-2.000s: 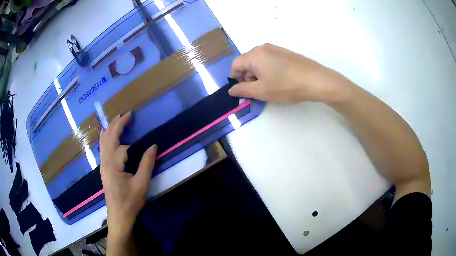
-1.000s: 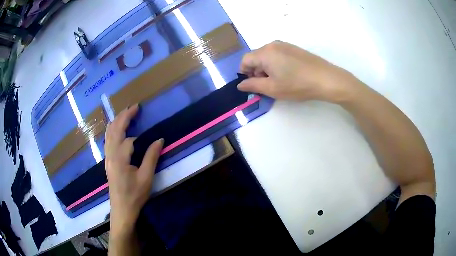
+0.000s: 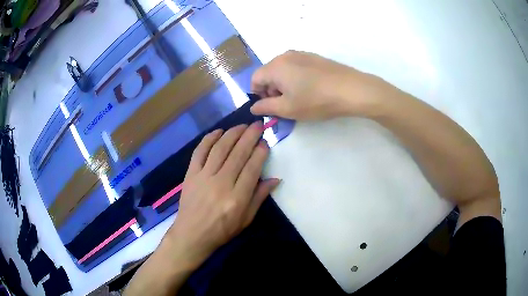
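The blue-tinted sewing template (image 3: 200, 101) lies on the white table, tilted up to the right, with a tan tape band (image 3: 168, 101) across its middle. Black cut pieces (image 3: 173, 167) lie along its near edge beside a pink strip (image 3: 110, 240); a gap shows between the left piece and the right one. My left hand (image 3: 223, 179) lies flat on the right piece, fingers together, covering part of it and the pink strip. My right hand (image 3: 283, 92) pinches the right end of this black piece between thumb and fingers at the template's right corner.
Black snips (image 3: 75, 72) stand beyond the template's far edge. A tangle of narrow black strips (image 3: 8, 165) and several black cut pieces (image 3: 40, 269) lie at the left. Dark and coloured fabrics (image 3: 35, 17) are at the top left. A white panel with two small holes (image 3: 347, 202) is at the right.
My left hand has moved right along the black fabric and now lies flat near my right hand, uncovering the gap between the pieces. My right hand still pinches the end.
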